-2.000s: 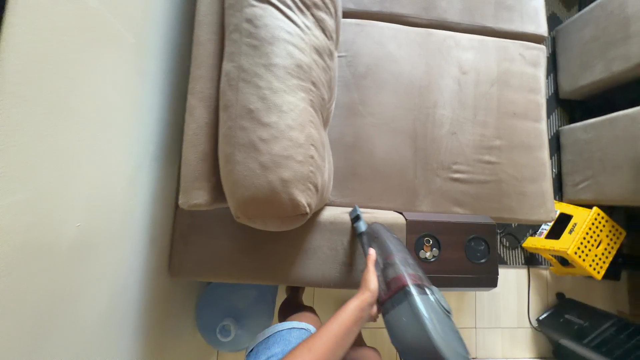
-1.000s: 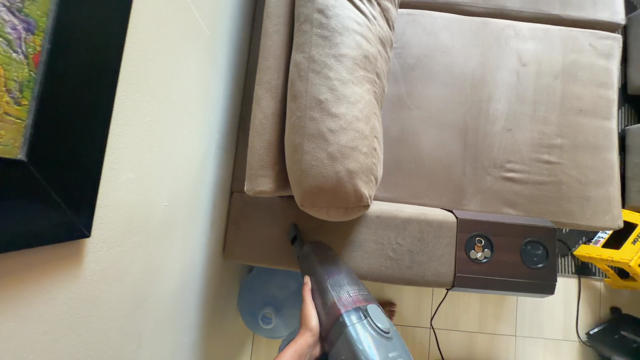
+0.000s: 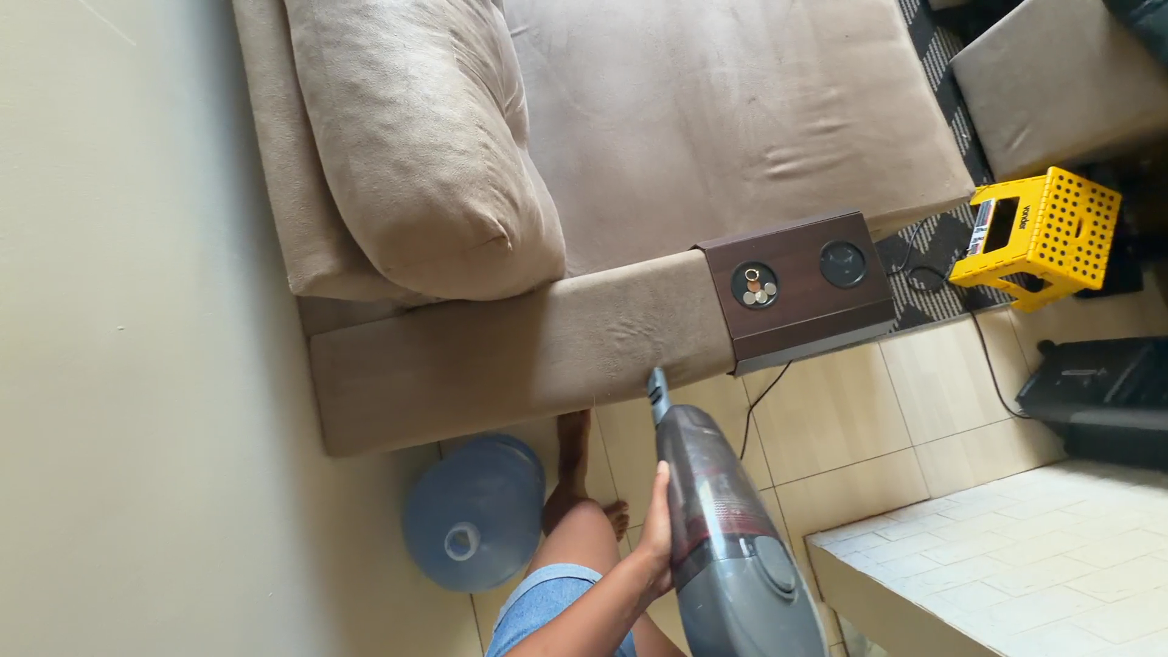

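My left hand (image 3: 659, 538) is wrapped around the left side of a grey handheld vacuum cleaner (image 3: 730, 547) with a clear dust container; the fingers beneath it are hidden. Its narrow nozzle (image 3: 657, 388) points away from me, at the outer edge of the beige sofa armrest (image 3: 511, 356); whether it touches the fabric cannot be told. A plump beige back cushion (image 3: 429, 137) lies against the armrest's inner side, beside the wide seat cushion (image 3: 721, 109). The vacuum's rear end runs out of the frame. My right hand is not in view.
A dark wooden armrest tray (image 3: 803, 319) holds coins and a ring in one round recess. A blue water jug (image 3: 474, 520) stands by my leg. Rightward are a yellow folding stool (image 3: 1072, 228), cables, a black appliance (image 3: 1095, 392) and a pale tiled-pattern surface (image 3: 1031, 547). A wall (image 3: 137, 365) borders the left.
The vacuum nozzle moved left along the armrest toward its wall end, then back right to the outer edge nearer the wooden tray. My left hand stayed on the vacuum. The view has shifted.
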